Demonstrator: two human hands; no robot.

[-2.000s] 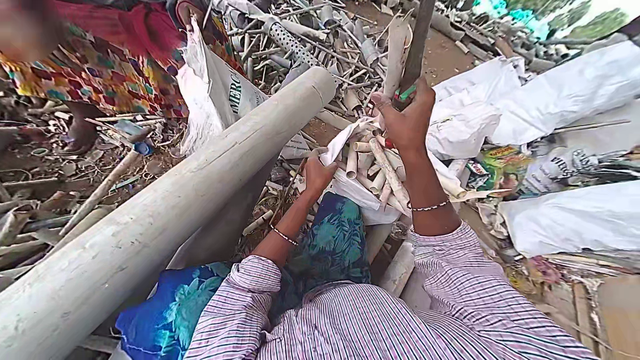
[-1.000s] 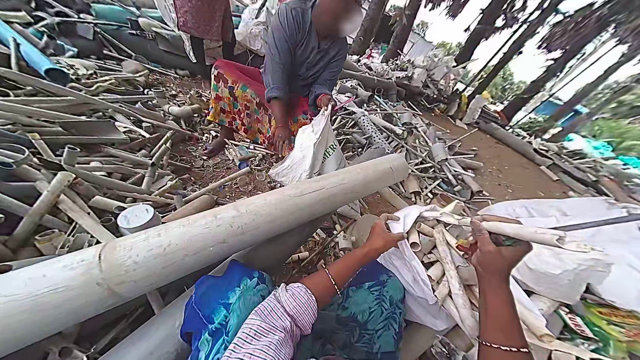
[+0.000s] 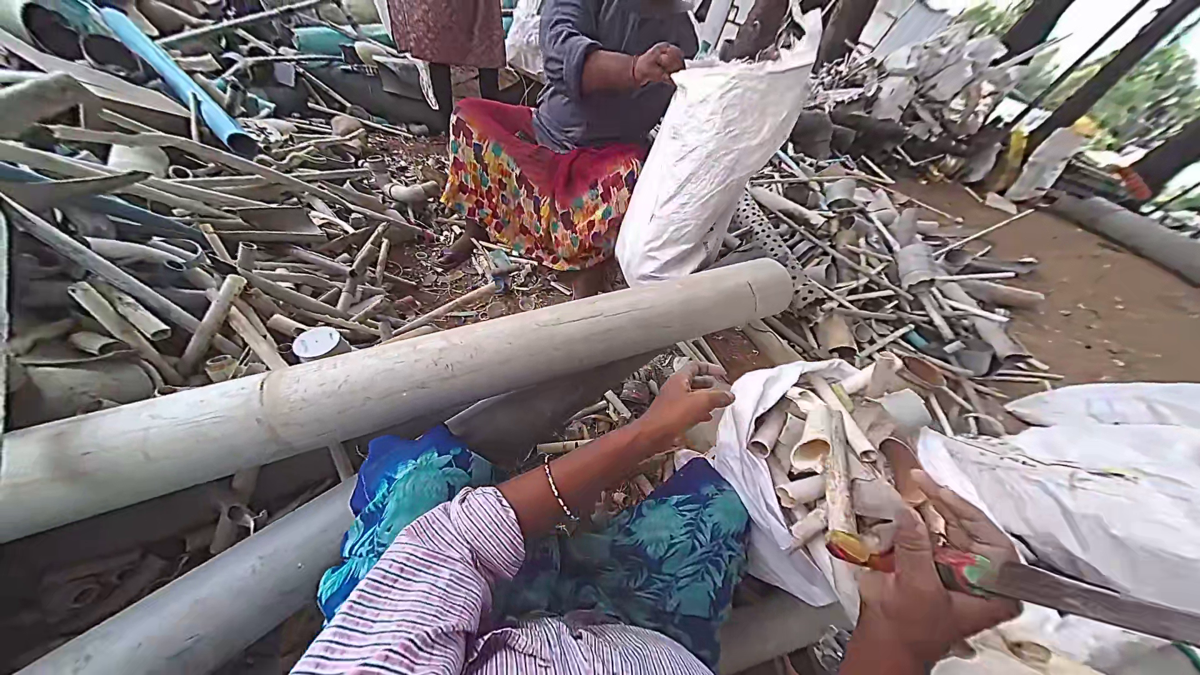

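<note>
My left hand [image 3: 689, 403] is beside the near edge of an open white woven sack [image 3: 750, 450], its fingers loosely bent, with nothing visible in it. Broken plastic pipe pieces [image 3: 814, 441] fill the sack's mouth. At the lower right, my right hand [image 3: 937, 562] holds a long flat blade [image 3: 1087, 600] by its red, yellow and green wrapped handle. The blade points right, away from the sack. A thick grey pipe [image 3: 469, 361] lies slantwise in front of me, behind my left hand.
A seated person [image 3: 600, 84] across the thick pipe holds up another white sack [image 3: 717, 159]. Scrap pipes [image 3: 281, 216] are heaped at the left, with more scrap [image 3: 900, 272] beyond the sack. White sacks [image 3: 1106, 478] lie at the right. Another person [image 3: 448, 37] stands behind.
A pipe piece that was in my right hand one second ago is no longer there. My left hand has come off the sack's edge. The other person's sack has been raised upright.
</note>
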